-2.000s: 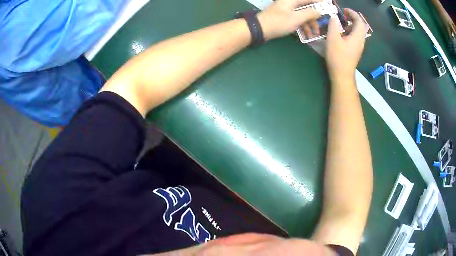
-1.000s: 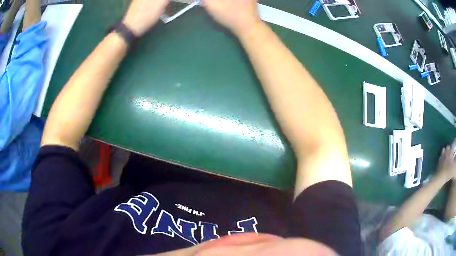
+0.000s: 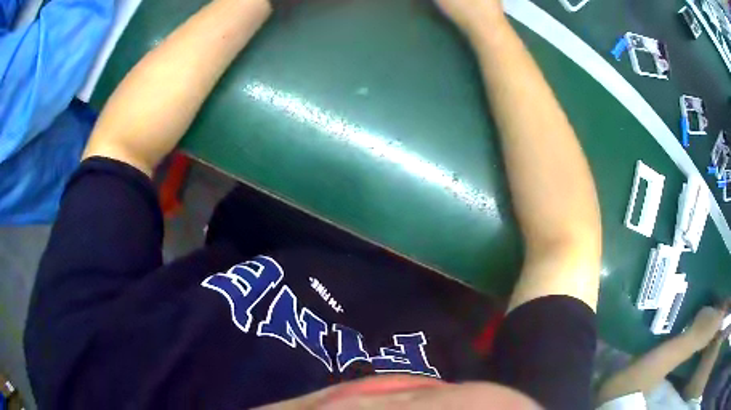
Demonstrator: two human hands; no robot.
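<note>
My left forearm reaches to the top edge and my left hand is out of the picture. Only the base of my right hand (image 3: 471, 10) shows at the top edge; its fingers are cut off, so what it holds is hidden. White empty housings (image 3: 656, 197) lie on the right of the green worktop, one apart and several overlapping (image 3: 691, 216). Past the pale strip, a part-assembled white frame (image 3: 659, 61) has a blue cylinder (image 3: 619, 48) at its left. Another frame (image 3: 702, 117) has a blue cylinder (image 3: 684, 131) beside it.
The green worktop (image 3: 361, 120) curves in front of me, bordered by a pale strip (image 3: 609, 84). Blue cloth (image 3: 40, 96) hangs at the left. Another person's forearm (image 3: 653, 364) reaches in at lower right, near the housings. More units lie at the right edge.
The view has swung, shifting the units and housings rightward. Both hands have moved further up; the white frame seen between them has left the picture, as has my left hand.
</note>
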